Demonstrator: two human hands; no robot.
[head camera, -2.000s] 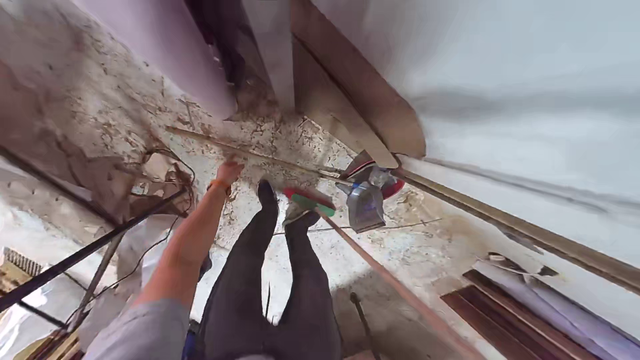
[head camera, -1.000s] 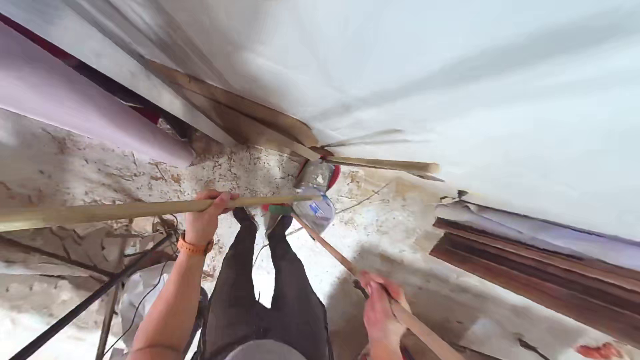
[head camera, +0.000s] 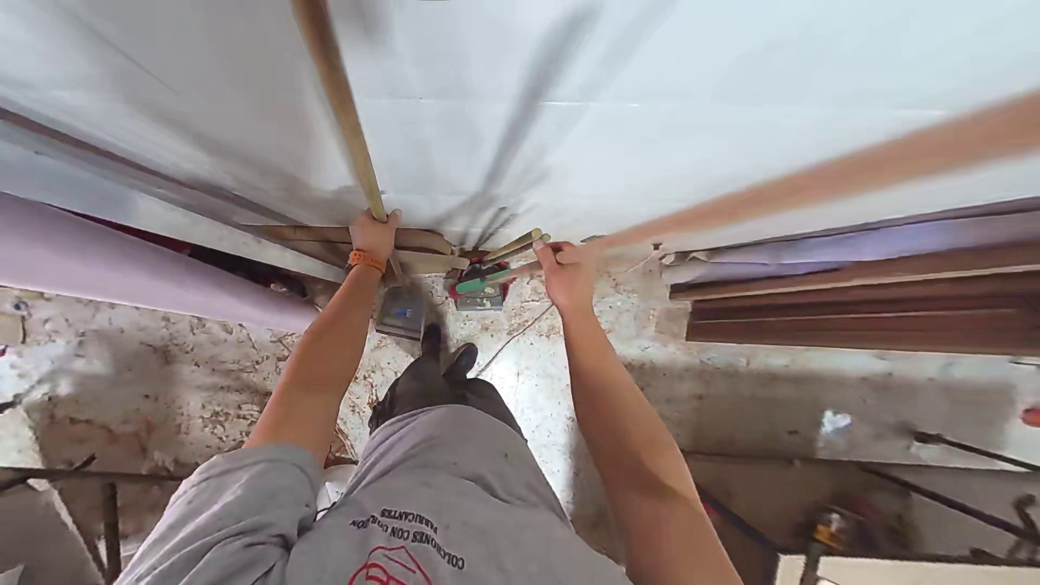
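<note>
My left hand (head camera: 374, 234), with an orange band at its wrist, is closed round a long yellowish wooden pole (head camera: 345, 110) that rises toward the top of the view. Below that hand, a grey long-handled dustpan (head camera: 400, 313) rests on the floor by my feet. My right hand (head camera: 566, 272) grips a reddish wooden broom handle (head camera: 780, 188) slanting up to the right. A green and red broom head (head camera: 481, 283) is at its lower end, near the wall. Whether the yellowish pole joins the dustpan is unclear.
Wooden boards (head camera: 414, 240) lie along the foot of the white wall (head camera: 650, 130). A lilac panel (head camera: 146, 268) leans at left. Dark brown planks (head camera: 861, 313) are stacked at right. A thin cord (head camera: 516, 335) crosses the dirty floor. Metal bars (head camera: 959, 504) stand at lower right.
The view has turned strongly toward the wall. My right hand, unseen in the first frame, now holds the broom handle. The yellowish pole has gone from nearly level to steeply raised in my left hand.
</note>
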